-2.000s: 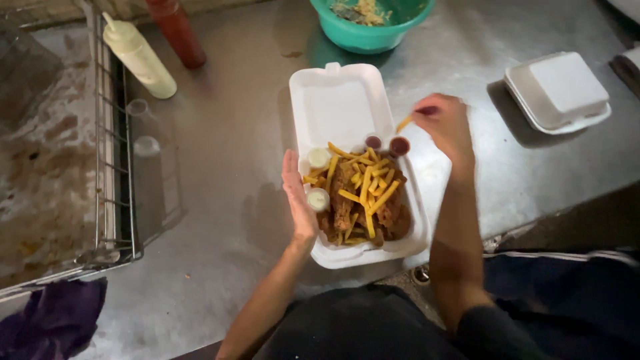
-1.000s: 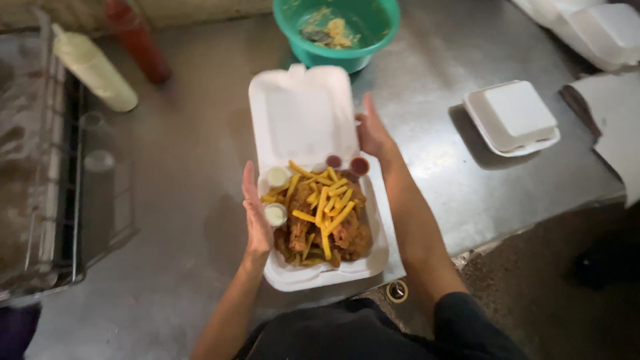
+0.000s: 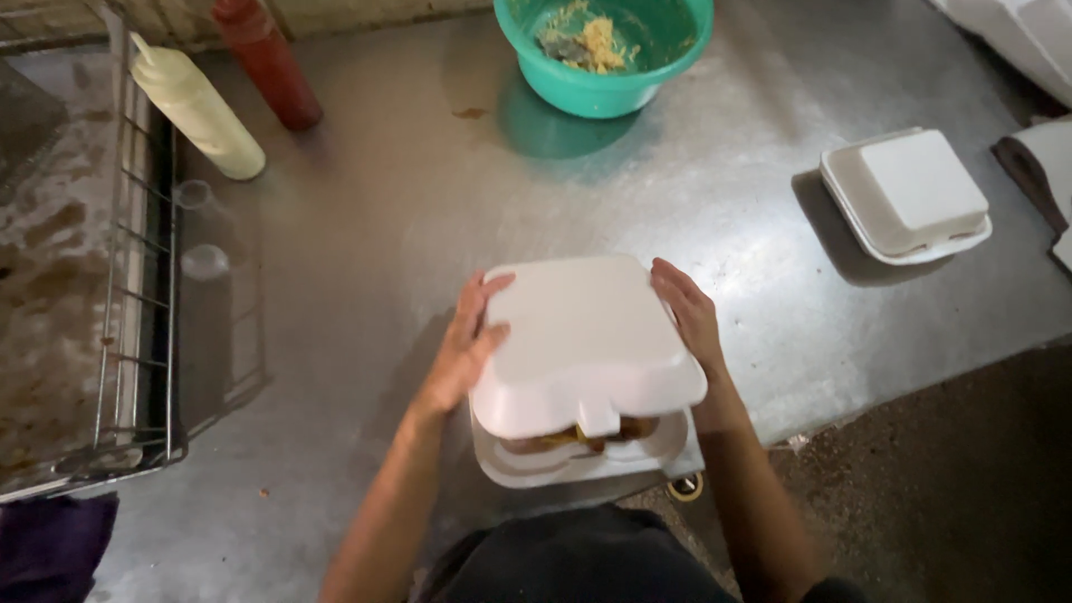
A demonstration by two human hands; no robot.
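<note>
A white foam clamshell container point(image 3: 586, 327) sits near the front edge of the metal table, its lid folded over but with a gap at the front. Through that gap some of the fries and fried food point(image 3: 586, 435) shows; the sauce cups are hidden. My left hand point(image 3: 465, 343) is on the container's left side, thumb and fingers on the lid's edge. My right hand point(image 3: 688, 314) lies along the right side of the lid, its fingers near the back corner. Both hands have the container between them.
A green plastic bowl point(image 3: 586, 92) with food remains stands behind. A closed foam container point(image 3: 921, 197) is at the right, near more white containers point(image 3: 1030, 42). Pale point(image 3: 201, 113) and red squeeze bottles point(image 3: 268, 67), small clear cups point(image 3: 203, 262) and a wire rack point(image 3: 138, 276) are at the left.
The clamshell lid, upright and open before, has come down over the food. The fry in my right hand two seconds ago is gone from it, and that hand is now at the container's right side.
</note>
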